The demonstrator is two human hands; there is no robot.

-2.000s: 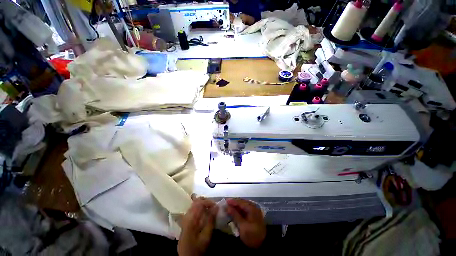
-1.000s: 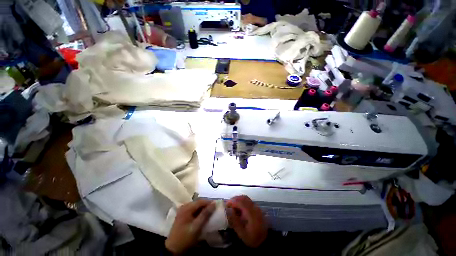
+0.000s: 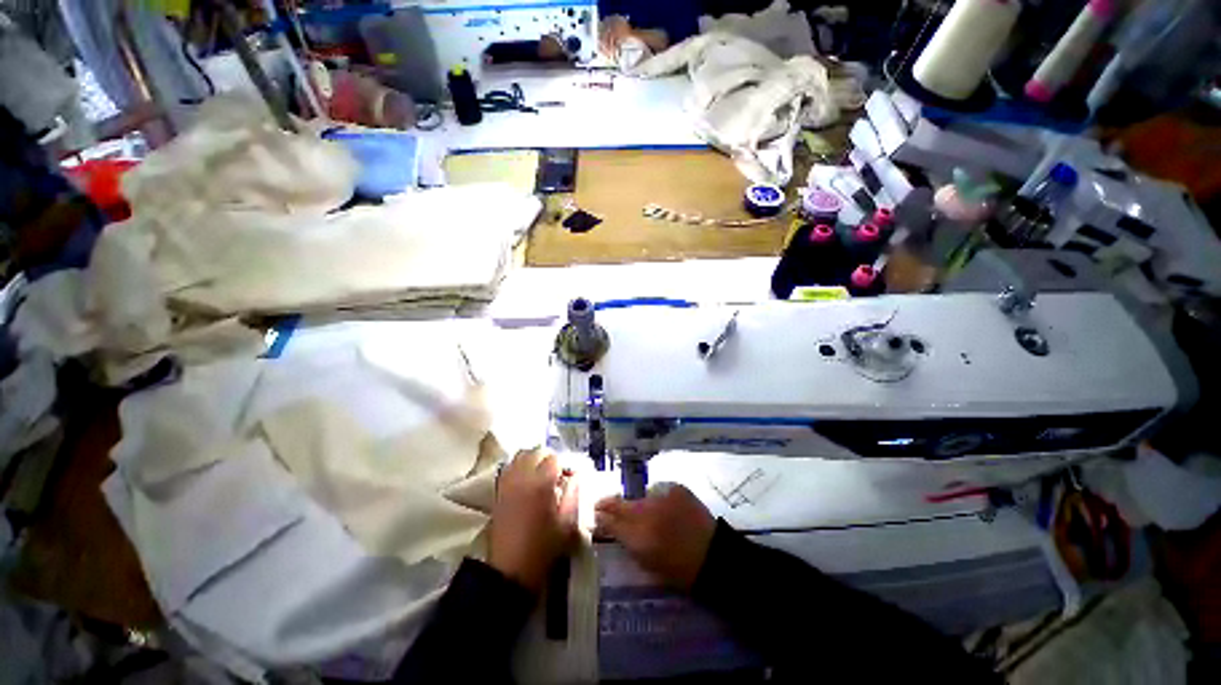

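Observation:
The cream garment panel lies spread on the white table left of the sewing machine, with whiter flat pieces on it. The white sewing machine stands on the right, its presser foot low at the head's left end. My left hand holds the panel's right edge just left of the needle area. My right hand is beside the presser foot, its fingertips on a small bit of cloth at the front of the foot. The cloth under the fingers is overexposed and partly hidden.
A folded cream bundle lies behind left. Thread spools stand behind the machine head, with a large cone beyond. Thin lines lie on the bed right of the needle. Orange-handled scissors are at the right end. A brown board is behind.
Both hands have moved forward from the table's front edge to the presser foot, carrying the cloth edge. Dark sleeves now show. The view has shifted slightly.

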